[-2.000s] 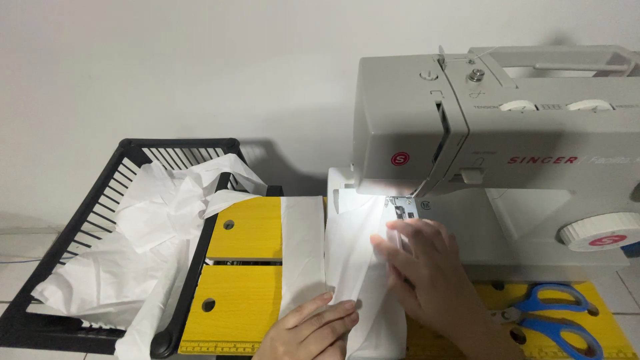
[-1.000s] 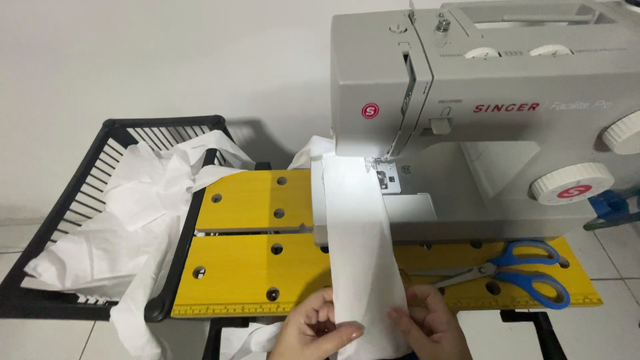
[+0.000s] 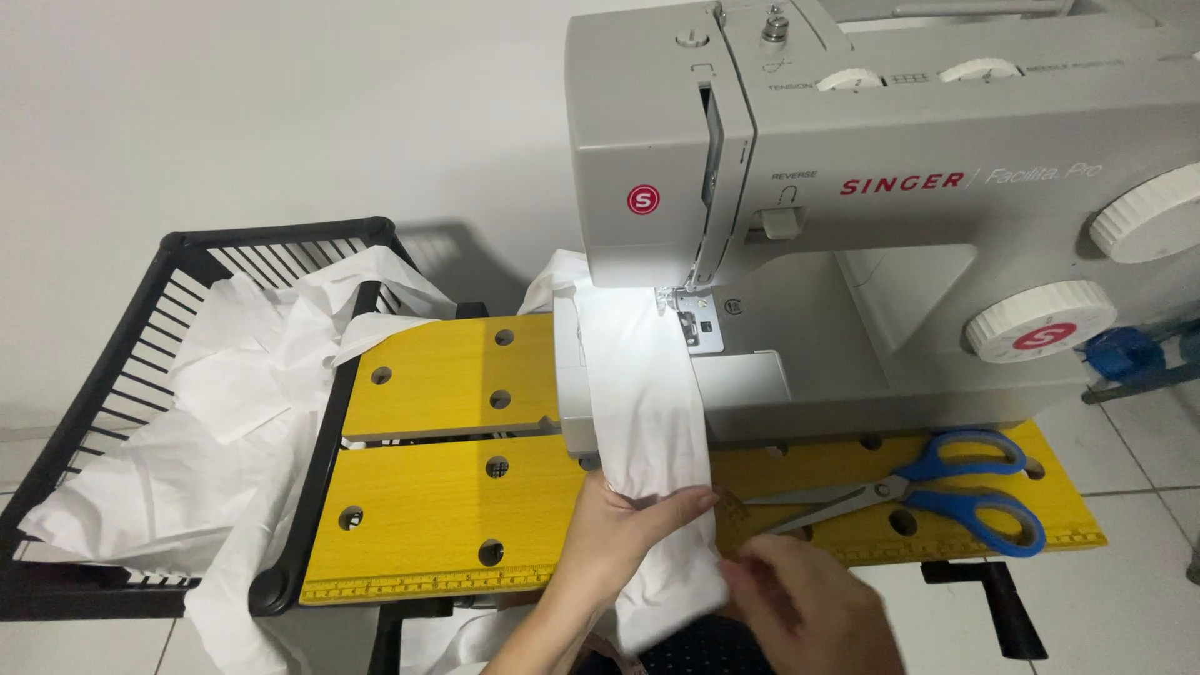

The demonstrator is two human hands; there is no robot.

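Note:
A strip of white fabric point(image 3: 647, 403) runs from under the presser foot of a grey Singer sewing machine point(image 3: 656, 122) down over the front edge of a yellow workbench. My left hand point(image 3: 628, 530) holds this strip below the machine bed, with the thumb across its top. At the strip's lower right edge is my right hand point(image 3: 811, 595), blurred, its fingers curled; whether it grips the cloth is unclear. Blue-handled scissors point(image 3: 881, 492) lie on the bench to the right, blades slightly apart and pointing at the strip.
A black plastic basket point(image 3: 342, 441) with crumpled white fabric point(image 3: 244, 375) stands at the left, some cloth hanging over its rim. The yellow workbench point(image 3: 422, 487) has round holes and a ruler edge. A black crank handle point(image 3: 1008, 609) juts out below it at the right.
My left hand has moved up the strip toward the machine. My right hand, on the fabric one second ago, is now blurred at its lower right edge. Two seconds ago both hands lay near the presser foot.

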